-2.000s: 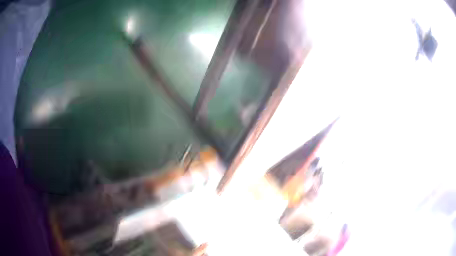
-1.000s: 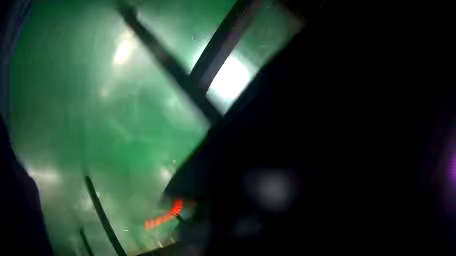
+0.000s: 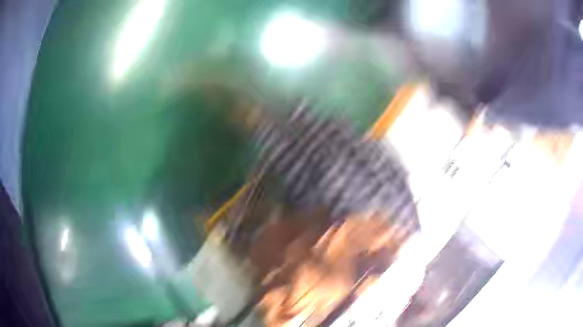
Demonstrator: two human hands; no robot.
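Note:
No hand of mine shows in the blurred, tilted view. Nearest in front lies a striped grey and dark heap, probably cloth (image 3: 345, 169). Beside it, lower down, is a crumpled orange-brown heap (image 3: 332, 262). A yellow tube-like piece (image 3: 391, 112) stands at the striped heap's upper right. Another thin yellow piece (image 3: 227, 207) runs at its lower left. Whether both belong to one cart I cannot tell. A pale flat panel (image 3: 220, 274) adjoins the brown heap.
Glossy green floor (image 3: 96, 140) with bright reflections fills the left. Overexposed white surfaces (image 3: 543, 223) fill the lower right. A dark grey blurred shape (image 3: 524, 70) is at the upper right; I cannot tell what it is. A dark purple edge (image 3: 16, 268) shows at the lower left.
The view has moved. The dark bars on the floor and the large black area are gone from view. The striped and orange-brown heaps and yellow pieces beside them now show.

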